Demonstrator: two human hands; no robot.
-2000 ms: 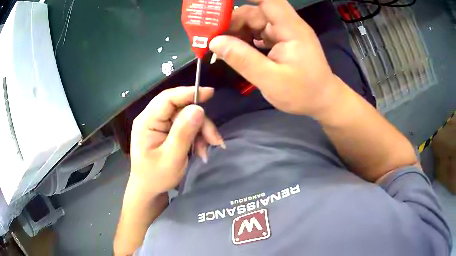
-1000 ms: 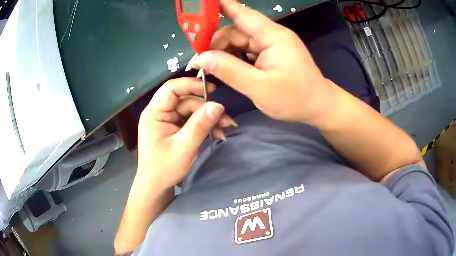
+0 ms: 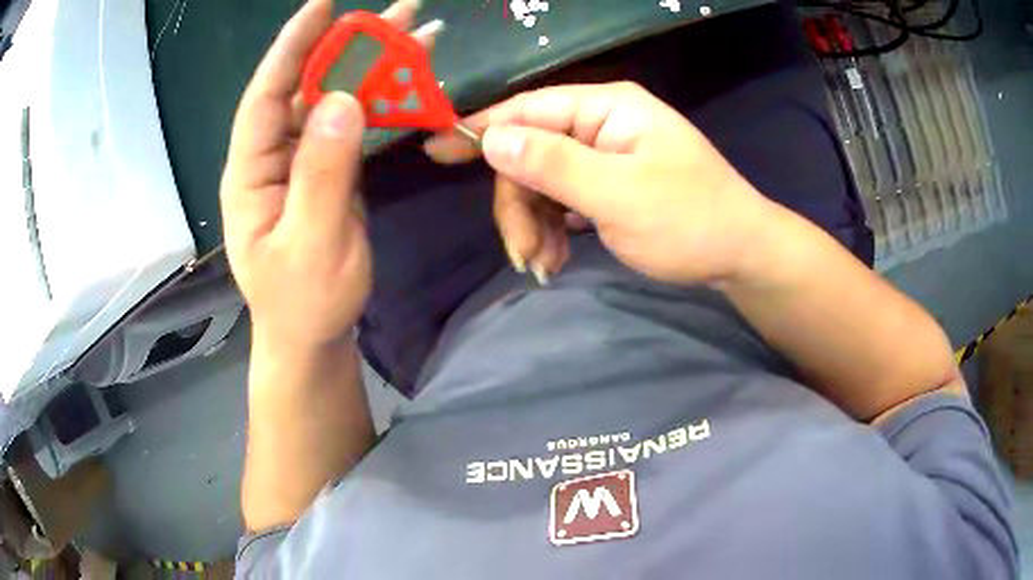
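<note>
A red digital probe thermometer [image 3: 399,100] is held above the lap near the bench edge. Its grey display and small buttons face up, and its narrow end points right. My left hand [image 3: 304,187] grips the head, thumb on the front beside the display. My right hand [image 3: 600,170] pinches the thin metal stem close to the neck between thumb and forefinger. Only a short piece of stem shows; the rest is hidden by my right hand.
The dark green bench mat [image 3: 204,102] has small white pieces [image 3: 528,11] near its edge. A large white slab [image 3: 79,193] lies at left. A clear ribbed tray [image 3: 912,170] is at right, with a red thermometer [image 3: 828,36] and black cable [image 3: 895,34] at its top.
The thermometer has swung from upright to tilted, stem end pointing right. My left hand has moved from the stem to the head. My right hand now pinches the stem.
</note>
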